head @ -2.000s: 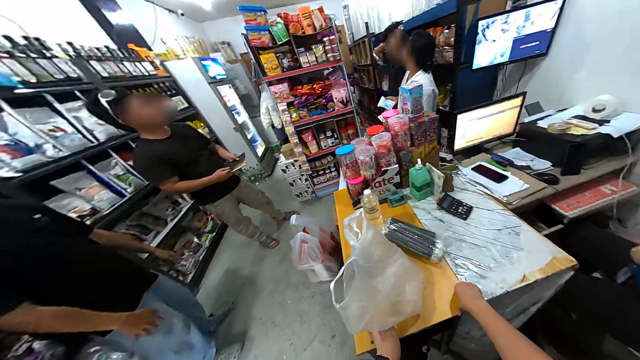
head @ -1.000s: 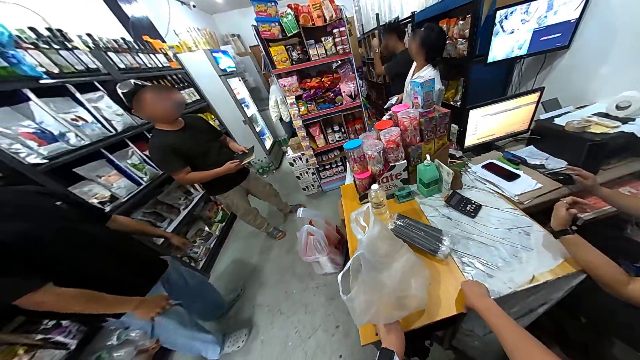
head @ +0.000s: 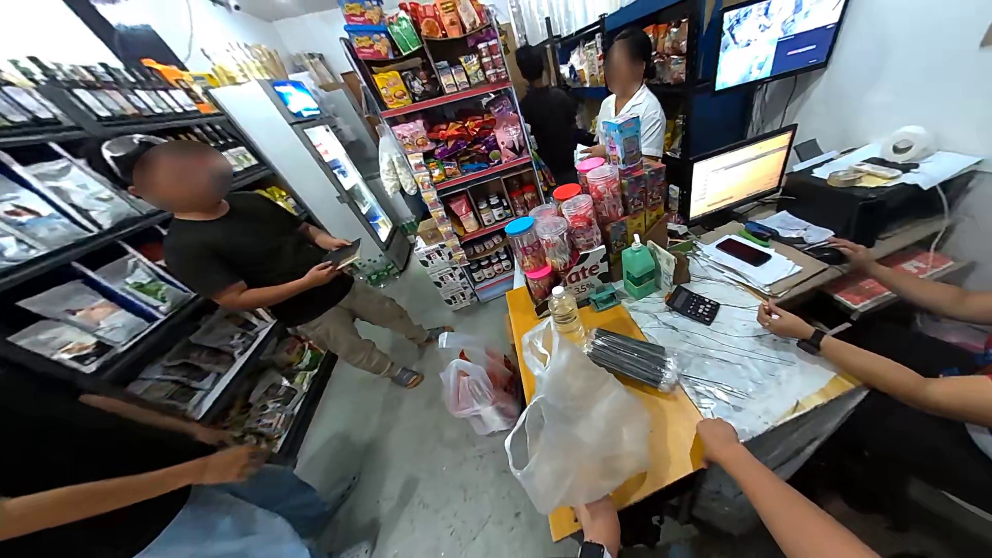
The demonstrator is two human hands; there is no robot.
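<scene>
My left hand point(head: 598, 518) is at the front edge of the yellow counter point(head: 673, 449), partly under the white plastic bag point(head: 581, 426); its fingers are hidden. My right hand point(head: 718, 439) rests curled on the counter's corner, with no object visible in it. Behind the bag stand a capped bottle of pale yellow liquid point(head: 566, 311) and, lying beside it, a clear-wrapped bundle of thin black sticks point(head: 632, 358). A black calculator point(head: 692, 304) lies on the marble-patterned surface, near a green pump bottle point(head: 638, 268).
Candy jars point(head: 554, 242) stand at the counter's far end. Filled plastic bags point(head: 477, 387) sit on the floor to its left. A person in black point(head: 256, 256) stands by the shelves; another sits lower left. A seated person's hands point(head: 787, 319) are at the right, near a monitor point(head: 742, 174).
The seated person's hands at the right have come into view; one has moved from near the other to the computer mouse. My hands have stayed by the counter edge.
</scene>
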